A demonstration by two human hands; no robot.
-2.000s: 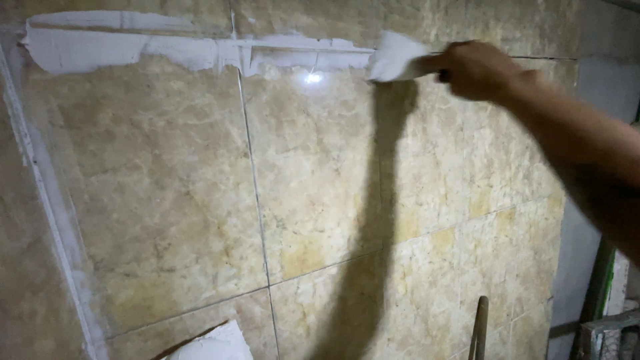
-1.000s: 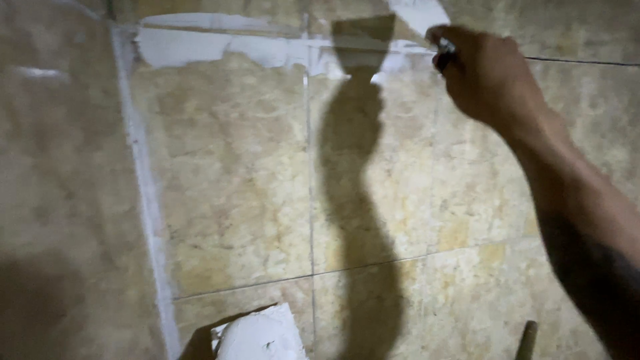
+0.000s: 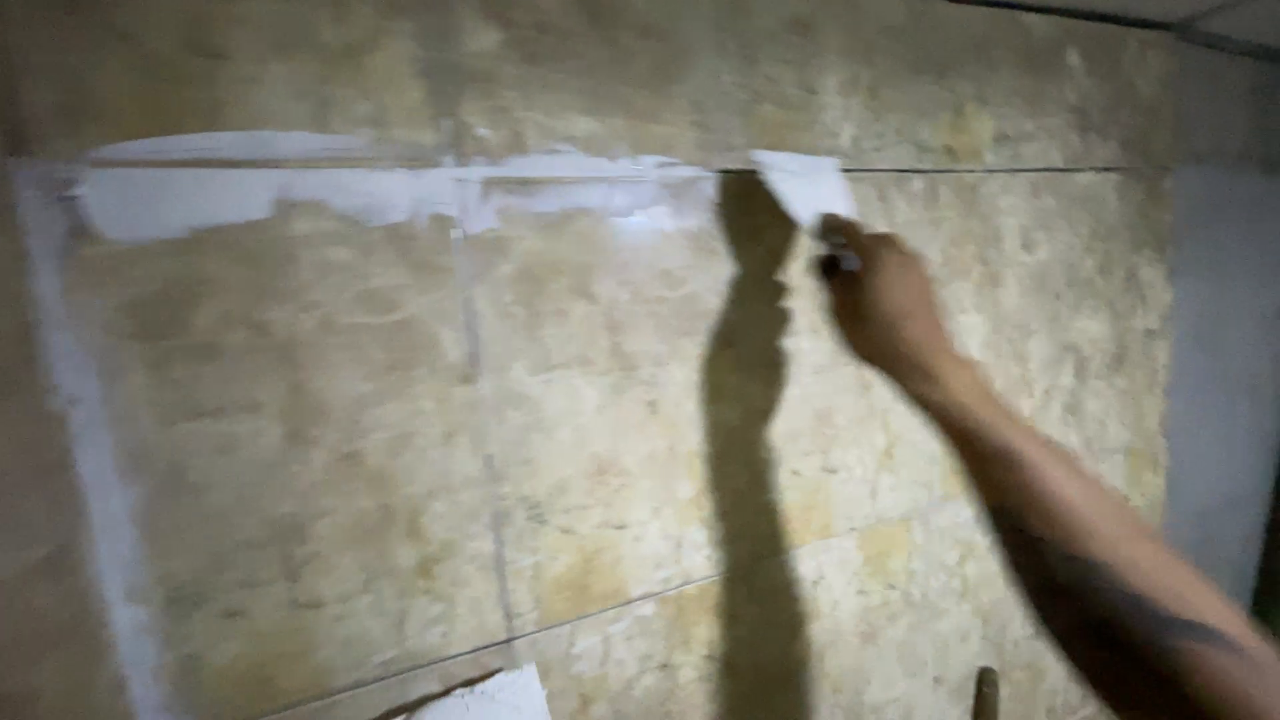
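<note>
My right hand grips a putty knife whose broad blade is coated white. The blade is at the horizontal joint between the marbled beige wall tiles, just right of a smeared band of white paste. That band runs along the joint from the upper left. Another white strip covers a vertical joint at the left. At the bottom edge shows the corner of a white, paste-covered board or blade; what holds it is hidden. My left hand is out of frame.
A rounded stick or handle end rises at the bottom right. Grey bare wall borders the tiles on the right, with a dark-lined ceiling edge above. The shadow of my arm falls down the middle of the tiles.
My right hand has kept hold of the putty knife, whose blade has changed its tilt. The view has shifted. The paste band near the middle joint looks flatter and thinner than two seconds ago.
</note>
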